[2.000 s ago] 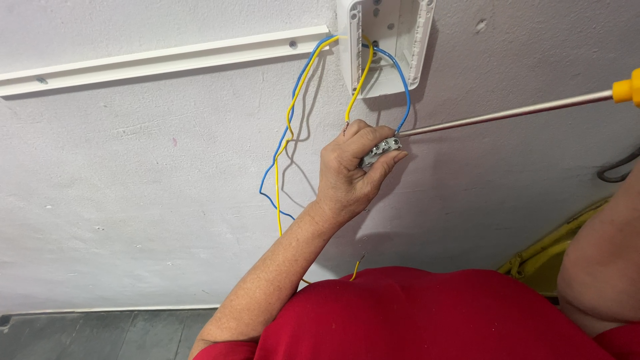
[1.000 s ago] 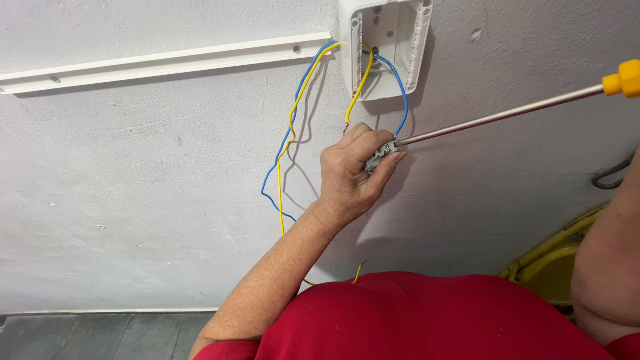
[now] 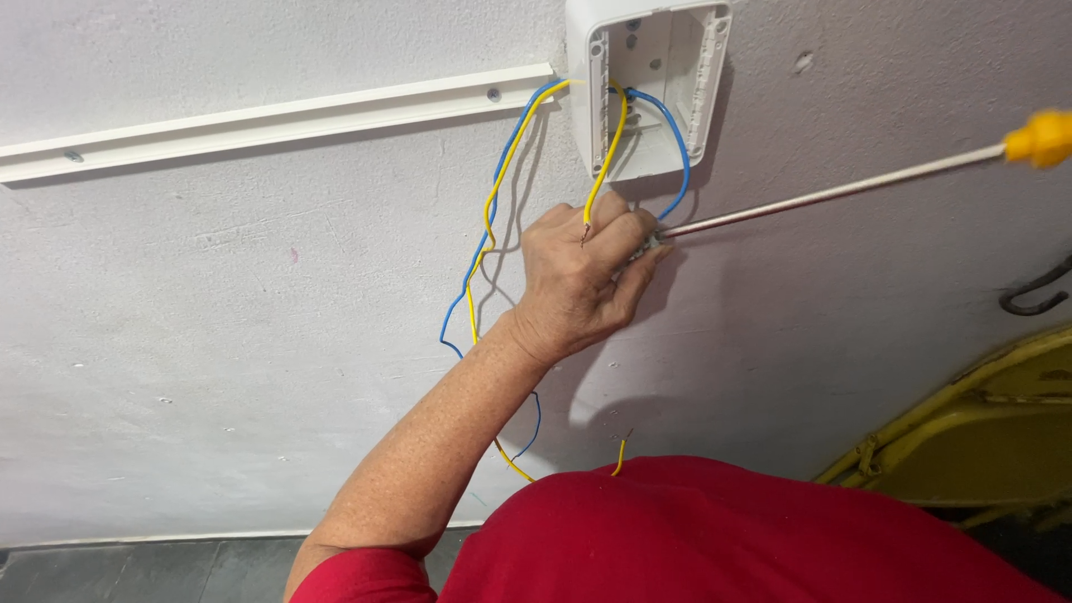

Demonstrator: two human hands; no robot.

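Note:
My left hand (image 3: 582, 272) grips a small electrical module (image 3: 645, 244), mostly hidden by the fingers. A long screwdriver (image 3: 837, 193) with a yellow handle reaches in from the right, its tip at the module. My right hand is out of view. Above, a white surface-mount electrical box (image 3: 593, 109) stands open on the wall. From it a blue wire (image 3: 685, 159) curves down to the module, and a yellow wire (image 3: 620, 138) hangs with its bare copper end in front of my left hand. Another yellow and blue pair (image 3: 494, 188) leaves the box's left side and droops behind my forearm.
A white cable trunking base (image 3: 276, 117) is screwed to the wall left of the box. A yellow metal folding chair (image 3: 971, 419) leans at the lower right, below a dark hook-shaped object (image 3: 1034, 297). Dark floor tiles (image 3: 167, 574) show at the lower left.
The module in my left hand has turned and is now more hidden by the fingers. The yellow wire's bare end now lies over the back of the hand. My right arm has left the view.

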